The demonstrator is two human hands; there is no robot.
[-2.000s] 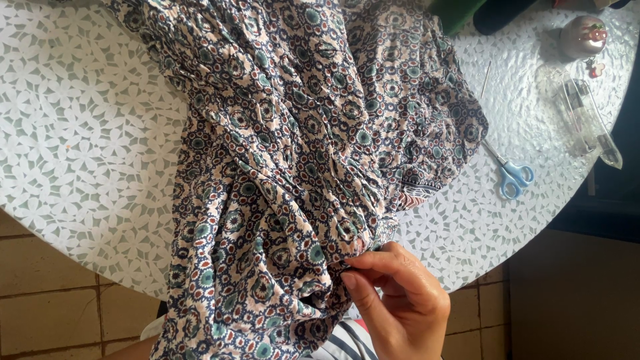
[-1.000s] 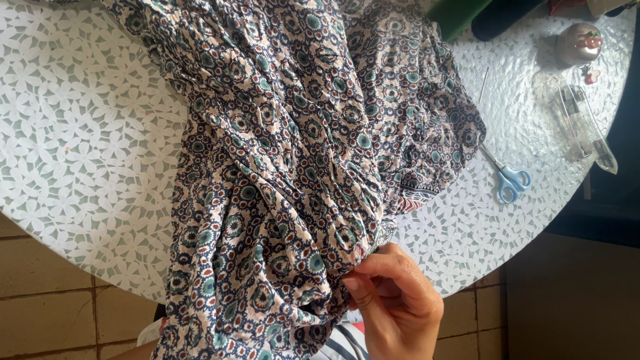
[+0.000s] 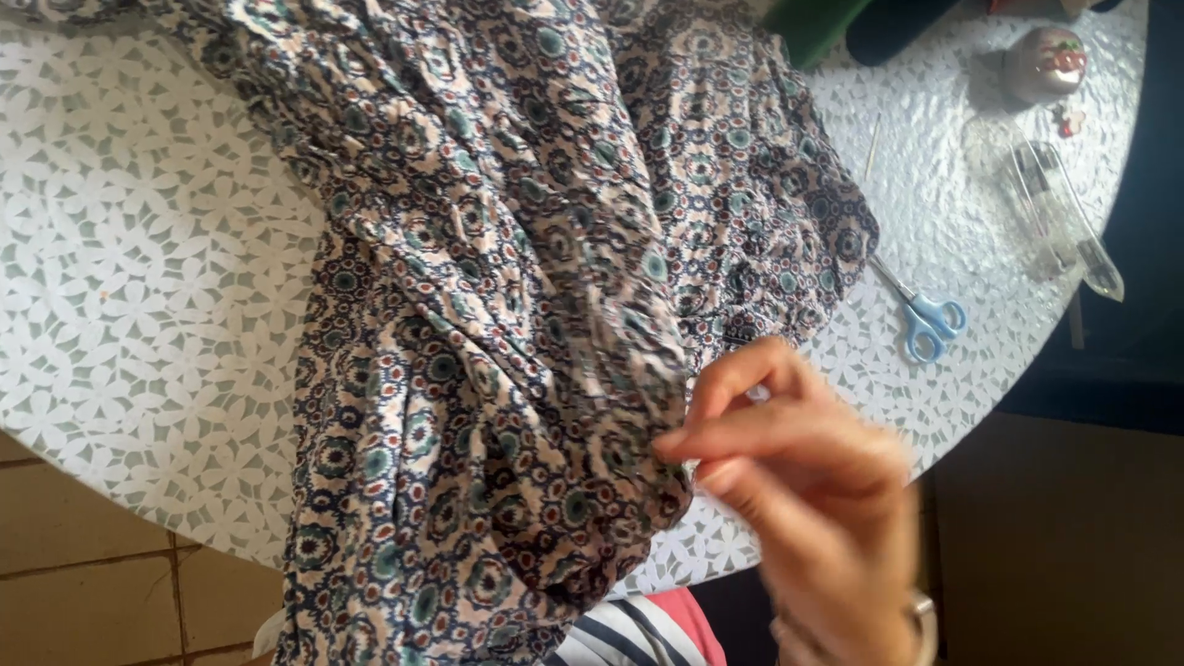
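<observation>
A crumpled patterned fabric (image 3: 518, 305), cream with navy, teal and dark red motifs, spreads across the round table and over its near edge. At the fabric's right edge is my right hand (image 3: 795, 462), blurred, its thumb and index fingertips close together beside the cloth. Whether something thin is pinched between them cannot be made out. My left hand is hidden beneath the fabric at lower left. Light-blue-handled scissors (image 3: 934, 328) lie right of the cloth, their blades partly under it.
The round table (image 3: 139, 277) has a white floral lace-like cover. On its right side are a clear plastic case (image 3: 1064, 217), a small round pot (image 3: 1045, 65) with a red decoration, and a green object (image 3: 814, 28) beside a dark one. Tiled floor (image 3: 83, 555) shows below.
My right hand has lifted from the fabric's lower edge, and its fingers have spread from their earlier bunched pose. The scissors and case have stayed where they were.
</observation>
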